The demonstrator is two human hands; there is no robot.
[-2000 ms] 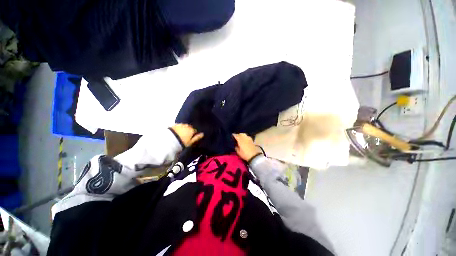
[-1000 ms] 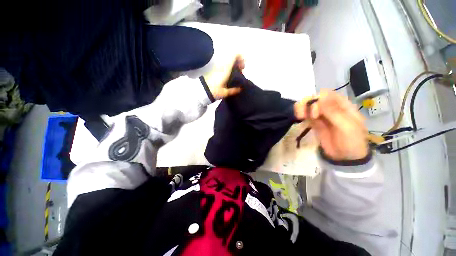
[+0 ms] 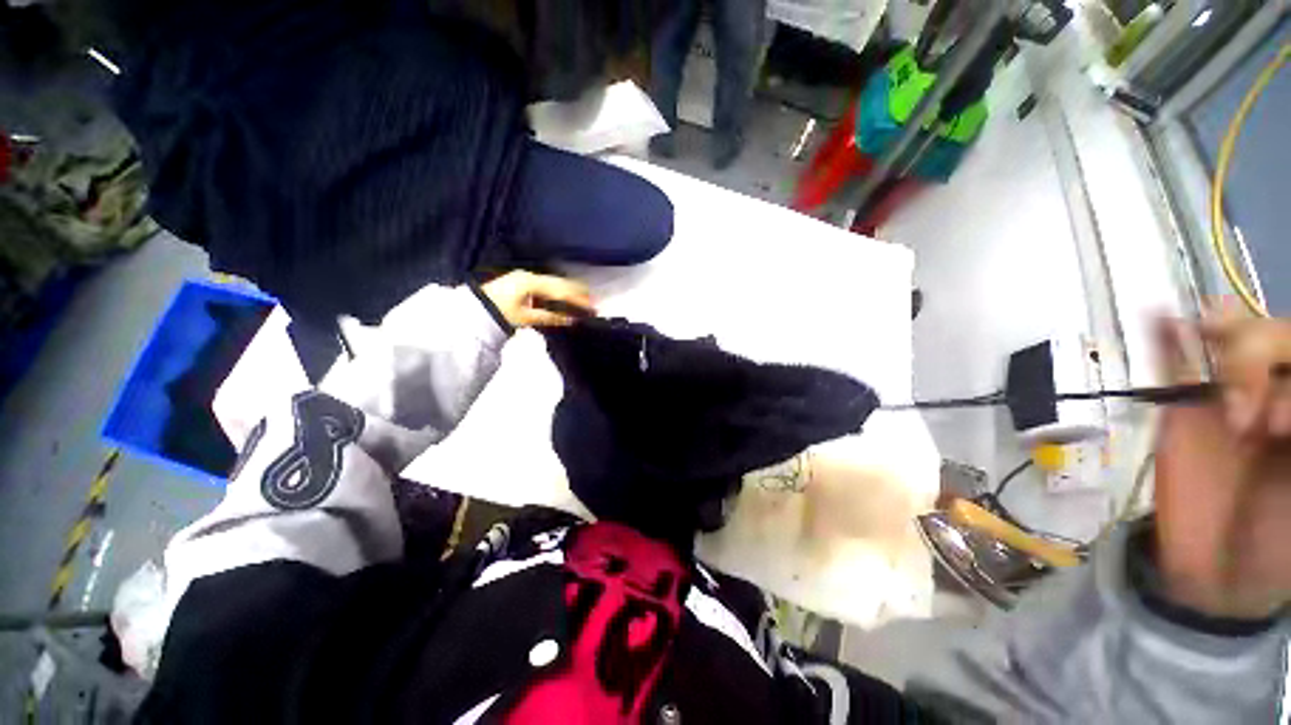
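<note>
The dark shorts [image 3: 651, 425] lie bunched on the white-covered table [image 3: 793, 298] in front of me. My left hand [image 3: 535, 300] grips their upper left edge, with the fingertips partly hidden by cloth. My right hand [image 3: 1229, 425] is raised at the far right, blurred and partly cut off by the picture's edge. It holds a thin dark drawstring [image 3: 1133, 395], which runs in a taut line to the pointed right end of the shorts.
A steam iron [image 3: 977, 545] stands at the table's right edge beside a scorched patch. A padded navy board [image 3: 595, 210] and a dark garment pile [image 3: 340, 156] are at the upper left. A blue crate [image 3: 184, 375] is on the floor. A person's legs [image 3: 715, 71] show beyond the table.
My right hand has moved far right, drawing the drawstring out straight. My left hand and the cloth's left edge have moved left and lower. The shorts now stretch sideways, and the view has tilted up.
</note>
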